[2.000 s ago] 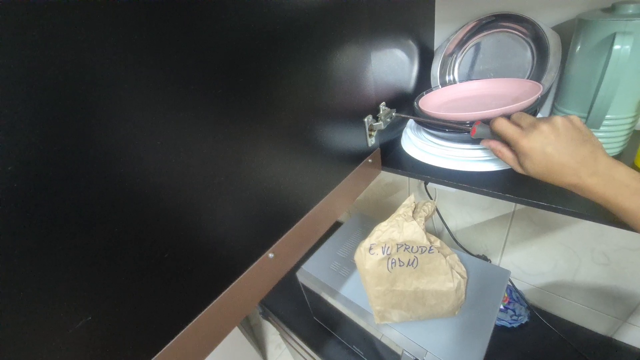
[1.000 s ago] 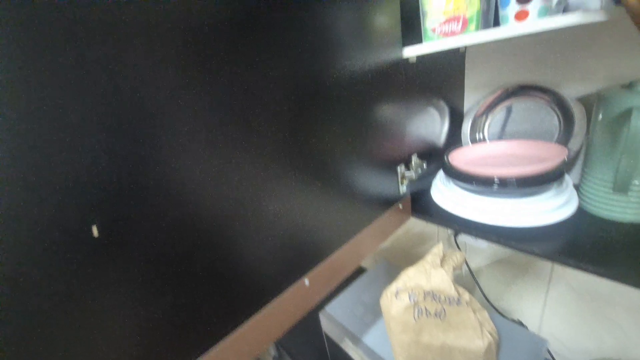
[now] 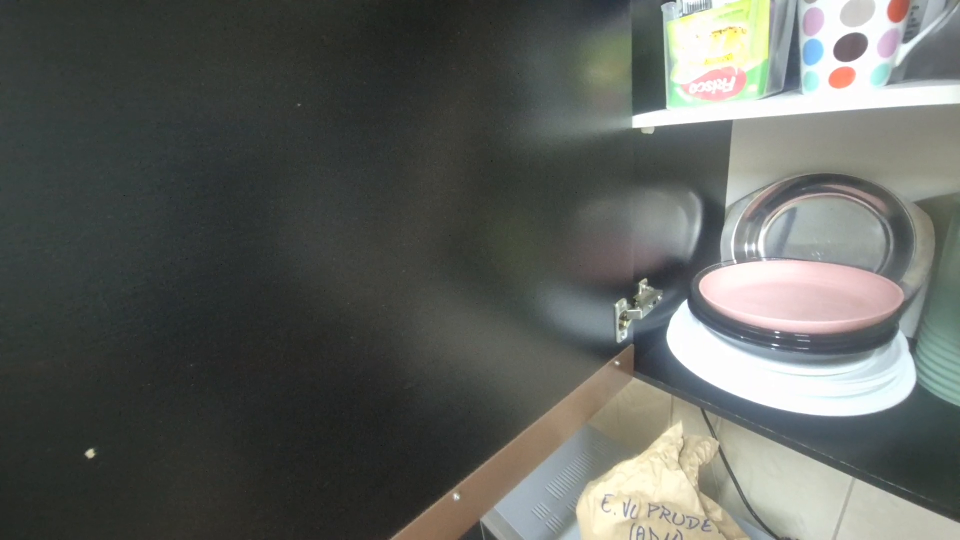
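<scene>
Neither my left hand nor my right hand shows in the head view now. A black cabinet door [image 3: 337,262] stands open across the left and middle, with a brown strip [image 3: 525,457] screwed along its lower edge. A metal hinge [image 3: 634,309] joins the door to the cabinet at its lower right corner. On the black lower shelf [image 3: 810,442], a pink plate [image 3: 802,295] tops dark plates [image 3: 795,343], which rest on a stack of white plates [image 3: 757,382]. Behind them leans an oval metal tray [image 3: 825,225].
A white upper shelf [image 3: 795,107] holds a clear container with a bright packet [image 3: 712,52] and a dotted mug [image 3: 847,45]. A green ribbed jug [image 3: 941,322] stands at the right edge. Below, a brown paper bag [image 3: 652,495] bearing writing sits on a grey appliance [image 3: 559,480], near a black cable [image 3: 731,472].
My hand, earlier at the hinge with a red-and-dark-handled screwdriver, has left the view, and so has the tool. The view has moved so that the upper shelf shows.
</scene>
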